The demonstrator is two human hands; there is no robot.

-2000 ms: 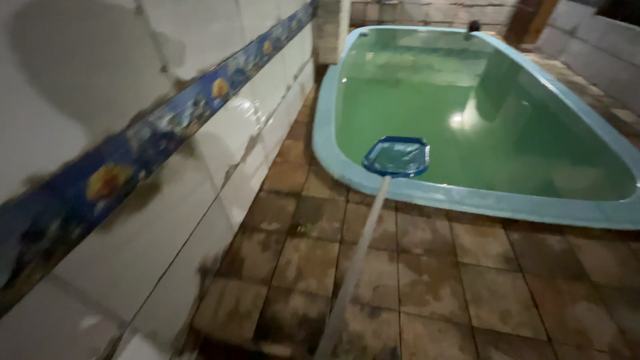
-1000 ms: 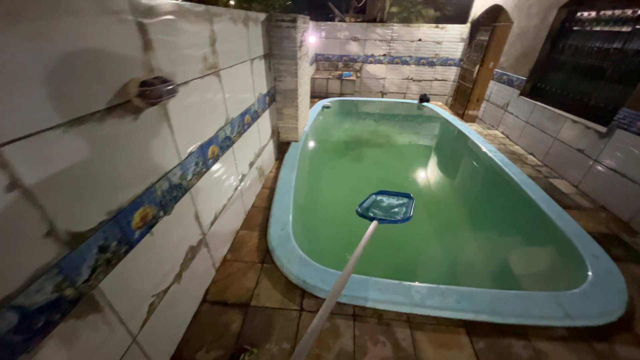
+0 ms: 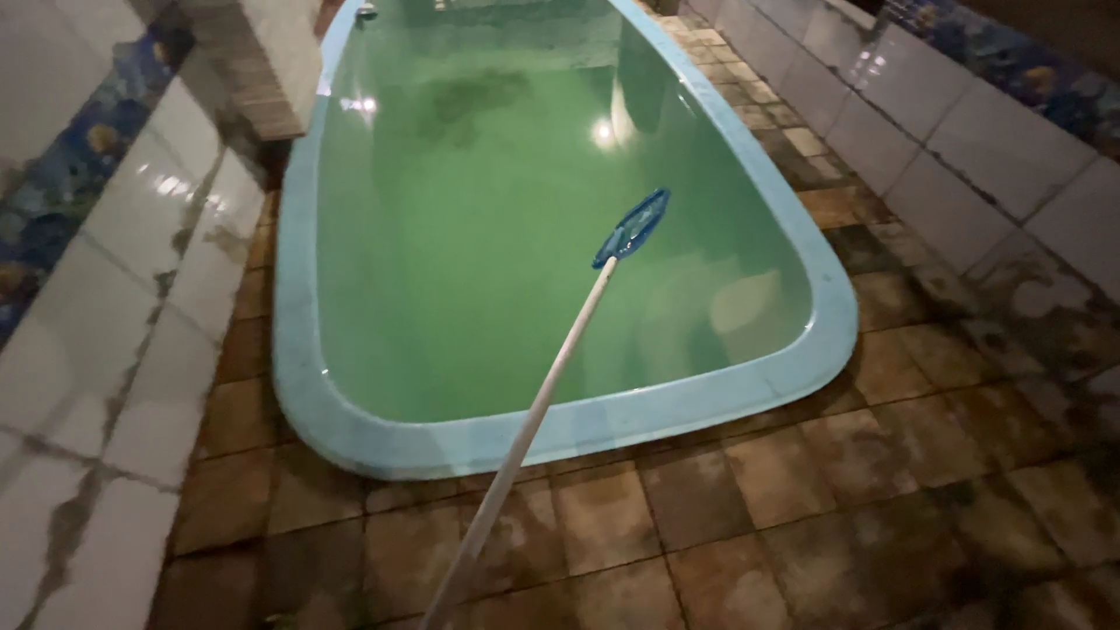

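Neither my left hand nor my right hand shows in the head view. A pale pole [image 3: 542, 395] rises from the bottom edge, crosses the near rim and reaches over the pool. At its far end is a blue-framed pool skimmer net [image 3: 632, 229], tilted nearly edge-on over the water. Whether the net touches the surface I cannot tell. Green, cloudy pool water [image 3: 472, 262] fills the pool, with a darker patch toward the far end. The pool's light blue rim [image 3: 420, 451] curves around it. Whatever holds the pole's near end is hidden below the view.
Brown paving tiles [image 3: 604, 516] surround the pool. A white tiled wall [image 3: 114, 289] with a blue decorative band runs along the left, beside a pillar [image 3: 258, 66]. Another tiled wall [image 3: 989, 149] stands on the right. A small dark fitting [image 3: 366, 11] sits at the far left rim.
The skimmer net has swung right over the pool and turned from nearly flat to almost edge-on. The view has shifted a lot between frames.
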